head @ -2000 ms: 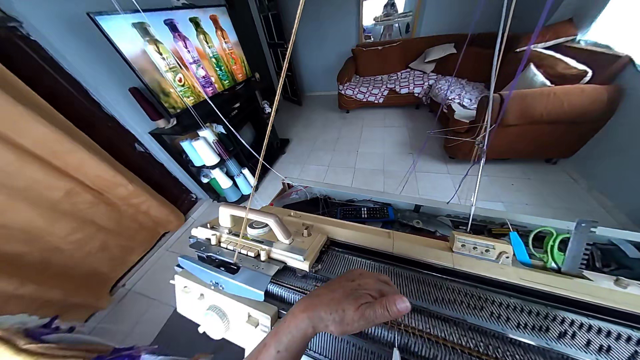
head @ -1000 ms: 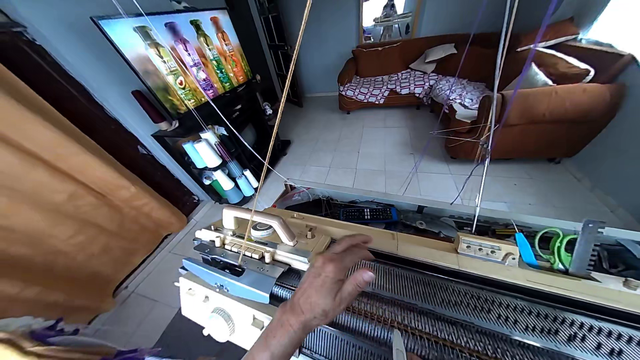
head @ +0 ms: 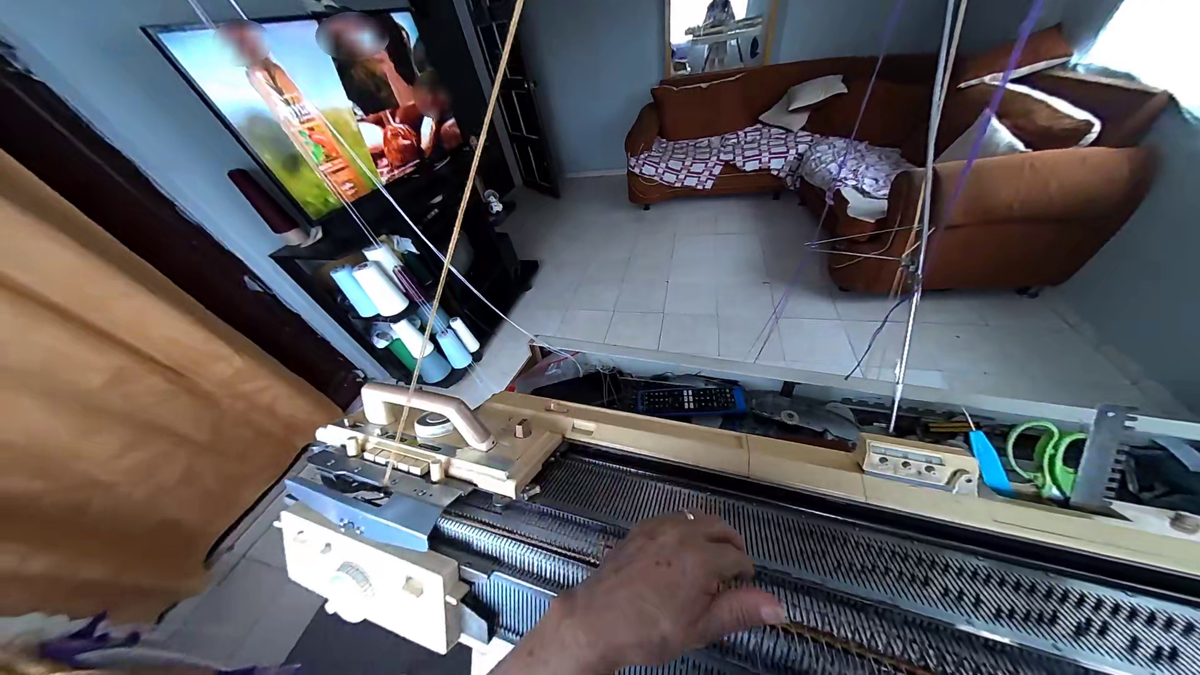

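Note:
My left hand [head: 670, 591] lies palm down over the needle beds [head: 844, 544] of a knitting machine, fingers bent and thumb spread toward the right. Its fingertips are at the gap between the two beds, where a strip of brownish yarn [head: 844, 642] runs to the right of my thumb. Left of the hand sits the cream knitting carriage [head: 450, 441] with its curved handle; a tan yarn [head: 459, 220] comes down to it from above. In front of it is the ribber carriage [head: 370, 581] with a round dial. My right hand is out of view.
Behind the beds, a trough holds a remote control [head: 691, 400], a blue-handled tool [head: 989, 461], green-handled scissors [head: 1045, 457] and a metal comb [head: 1102, 459]. White and purple yarns hang overhead. Yarn cones [head: 380, 288] stand below a television [head: 309, 112]; an orange curtain [head: 122, 403] hangs left.
My left hand, raised with fingers spread a second ago, is now lower over the beds and farther right. A pale tool tip seen earlier at the bottom edge no longer shows.

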